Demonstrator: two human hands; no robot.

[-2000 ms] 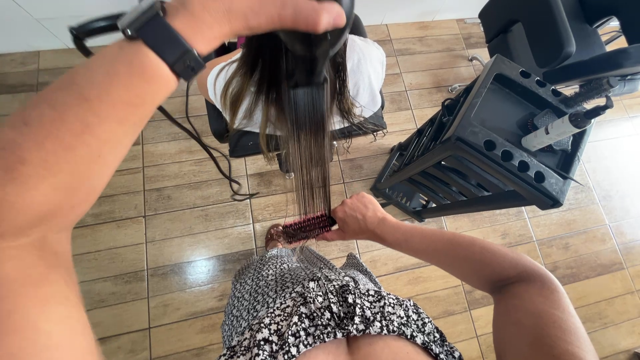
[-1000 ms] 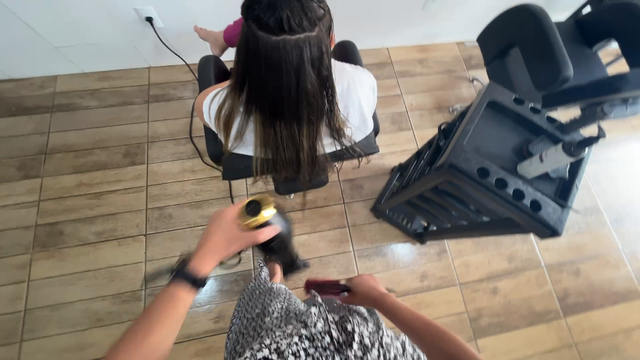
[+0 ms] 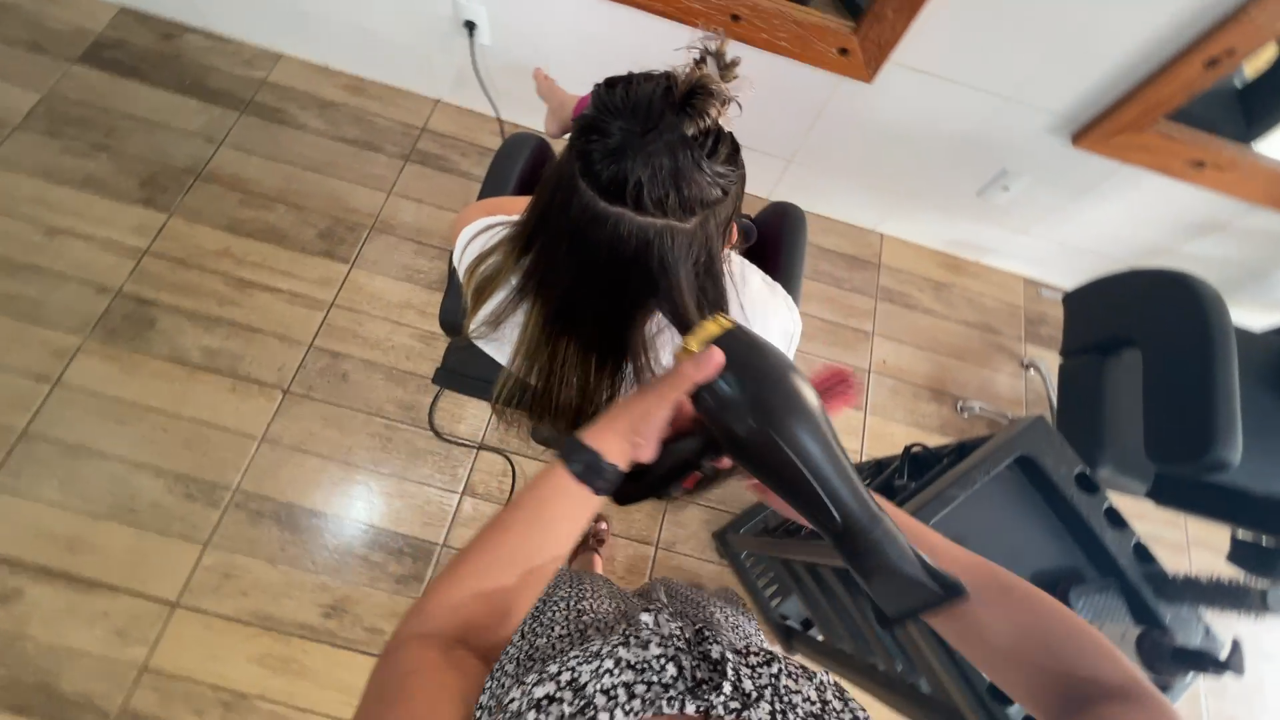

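My left hand (image 3: 655, 410), with a black band on its wrist, grips a black hair dryer (image 3: 800, 450) with a gold ring at its rear. The dryer's flat nozzle points down and right, over my right forearm. Behind the dryer, my right hand (image 3: 780, 500) is mostly hidden; a blurred red hairbrush (image 3: 836, 387) shows just above it. In front of me a seated person with their back to me has long dark hair (image 3: 610, 290) hanging down, parted across the back, with the upper hair tied in a bun (image 3: 710, 85). A white cloth (image 3: 765, 305) covers their shoulders.
A black salon trolley (image 3: 1000, 520) holding brushes stands at right, beside a black salon chair (image 3: 1150, 370). The person's black chair (image 3: 785, 245) faces the white wall, which bears wood-framed mirrors (image 3: 850, 45) and a plugged-in cord (image 3: 480, 75). A cord (image 3: 475, 445) lies on the tiled floor.
Two seconds ago the dryer was over a section of hair stretched on the brush. The hair now hangs free, and the dryer and brush are to its right. The view has shifted.
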